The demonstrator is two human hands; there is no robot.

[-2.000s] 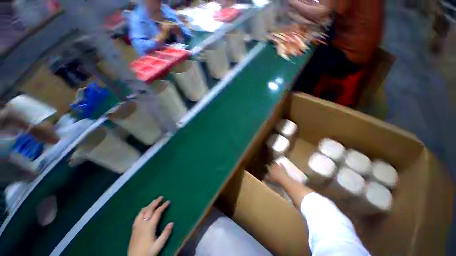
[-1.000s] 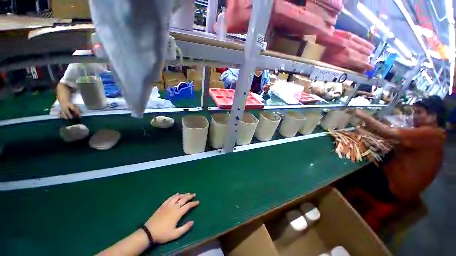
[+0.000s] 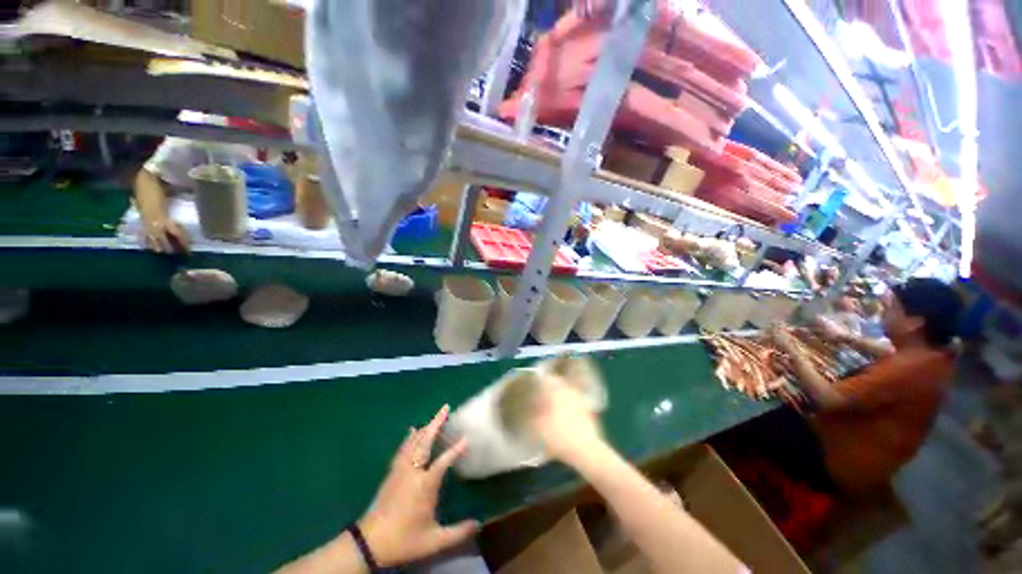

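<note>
Two cream housing shells (image 3: 493, 432) are over the green workbench in front of me, tilted on their sides with open mouths to the right, blurred. My right hand (image 3: 560, 417) is at their mouths and grips them, its fingers partly inside; the exact grip is blurred. My left hand (image 3: 420, 493) is open with fingers spread, at the closed left end of the nearer shell. Whether its fingertips touch the shell I cannot tell. The open carton (image 3: 717, 510) is at the bench's near edge, partly hidden by my right forearm.
A row of upright shells (image 3: 463, 314) stands on the inner belt beyond the pale rail. Flat beige pieces (image 3: 273, 305) lie further left. A metal post (image 3: 546, 241) and hanging plastic bag (image 3: 392, 112) are ahead. A person in orange (image 3: 897, 409) sits right, by orange-and-white strips (image 3: 762, 364).
My right hand has come into view from below with two shells, now over the bench. My left hand has moved slightly right and down, beside them. The view has shifted a little.
</note>
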